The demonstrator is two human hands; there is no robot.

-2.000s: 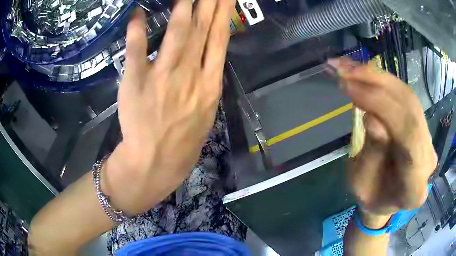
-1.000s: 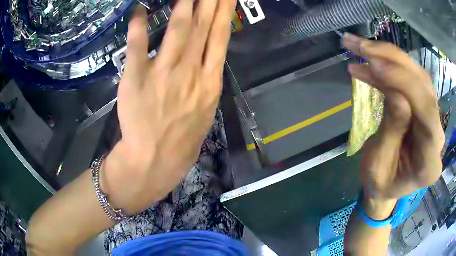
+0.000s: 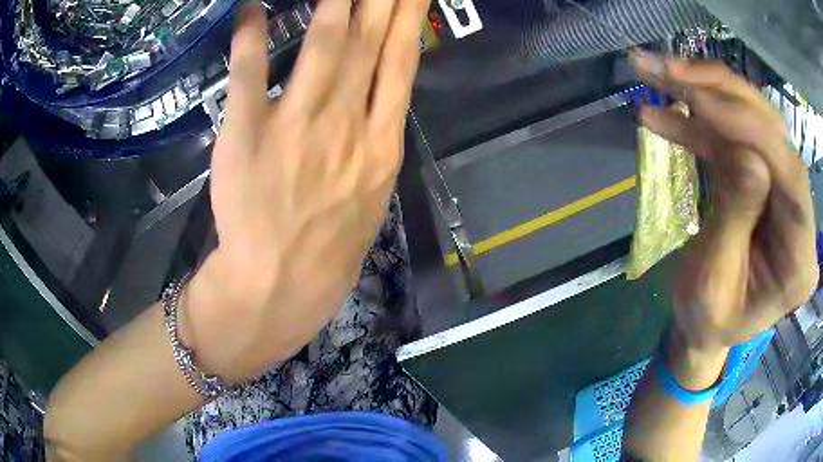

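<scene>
My left hand (image 3: 307,171) is spread flat, back up, over the feeder track (image 3: 287,29) beside the vibratory bowl feeder (image 3: 135,77); its fingertips are cut off at the top edge. My right hand (image 3: 740,207) is raised at the right with curled fingers, thumb and forefinger near each other. Whether it holds anything thin is too blurred to tell. A yellowish clear bag (image 3: 661,203) lies just left of my right hand, partly hidden by it. Silver metal parts (image 3: 86,54) fill the bowl.
A grey corrugated hose (image 3: 614,29) crosses the top right, with dark cables (image 3: 699,41) hanging beside it. A dark-green bench (image 3: 523,361) has a pale edge. Blue plastic baskets (image 3: 606,406) stand lower right. A yellow line (image 3: 550,217) marks the floor.
My right hand has moved right and slightly up, uncovering more of the yellowish bag. My left hand has stayed nearly in place. The parts in the bowl have shifted.
</scene>
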